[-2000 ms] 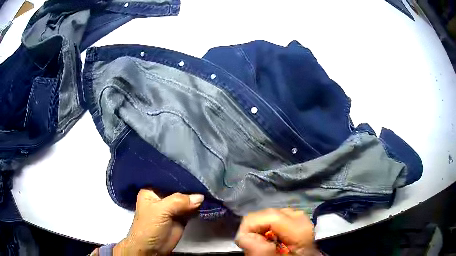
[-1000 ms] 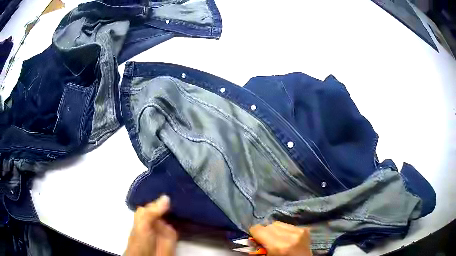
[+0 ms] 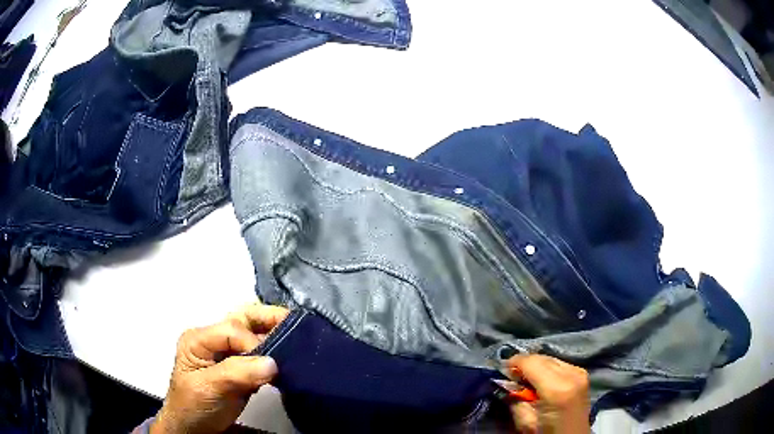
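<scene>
A denim garment (image 3: 356, 229) lies partly inside out, grey inside and dark blue outside. Its dark placket (image 3: 496, 219) has several pale snap dots and runs diagonally. My left hand (image 3: 222, 364) pinches the stitched edge of a dark blue panel (image 3: 365, 386) between thumb and fingers, at the garment's lower left. My right hand (image 3: 547, 392) holds orange-handled snips (image 3: 514, 389) at the panel's right end, against the garment. The snips' blades point left and are small and partly hidden; whether they are open cannot be told.
A second dark blue denim garment (image 3: 144, 161) with a stitched patch pocket lies at the left and reaches to the upper middle. The white table (image 3: 526, 68) has a curved edge. A dark flat piece (image 3: 711, 38) lies at the upper right, and a small brown item at the upper left.
My left hand has moved up and now grips the panel's edge, which is lifted and pulled straighter. My right hand with the snips has moved right. The grey part is spread flatter.
</scene>
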